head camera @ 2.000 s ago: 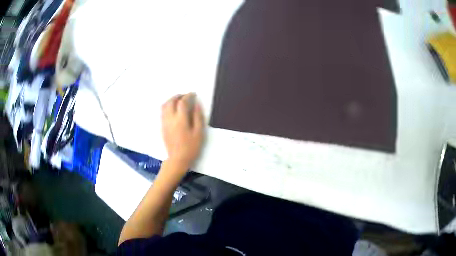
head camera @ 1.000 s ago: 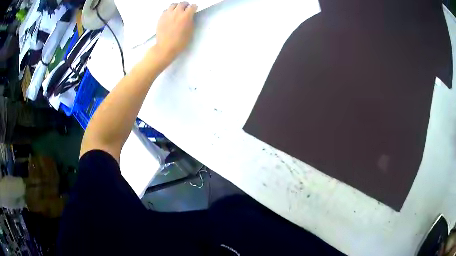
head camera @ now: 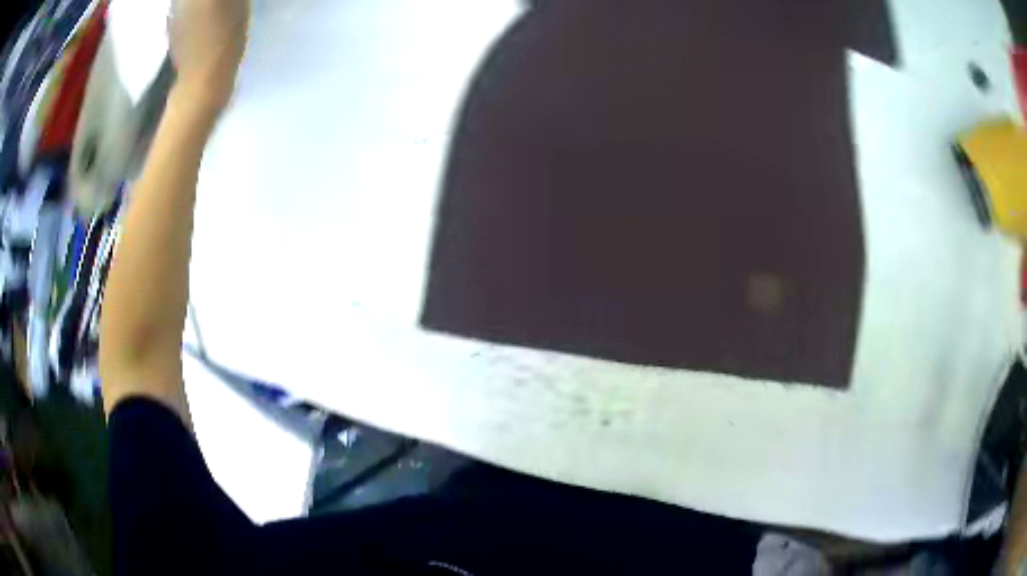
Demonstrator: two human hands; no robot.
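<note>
A large dark brown panel (head camera: 653,214) lies flat on the white tabletop (head camera: 327,225), with a small faint lighter spot (head camera: 766,293) near its lower right. My left hand (head camera: 211,39) is at the top left, blurred and cut off by the top edge, well left of the panel. A white sheet (head camera: 137,45) shows beside it; whether my fingers grip it cannot be seen. My right hand is not seen; only a skin-coloured sliver shows at the lower right edge.
A yellow piece (head camera: 1000,174) lies at the right, with red at the picture's rim. A dark shiny object (head camera: 993,456) is at the lower right. Another white sheet (head camera: 242,444) is below the table's left edge. Cluttered materials stand at the far left.
My left hand has moved further left and up, to the picture's top edge. The white sheet that was under it now shows at the far top left. The camera view has turned; the panel looks unmoved.
</note>
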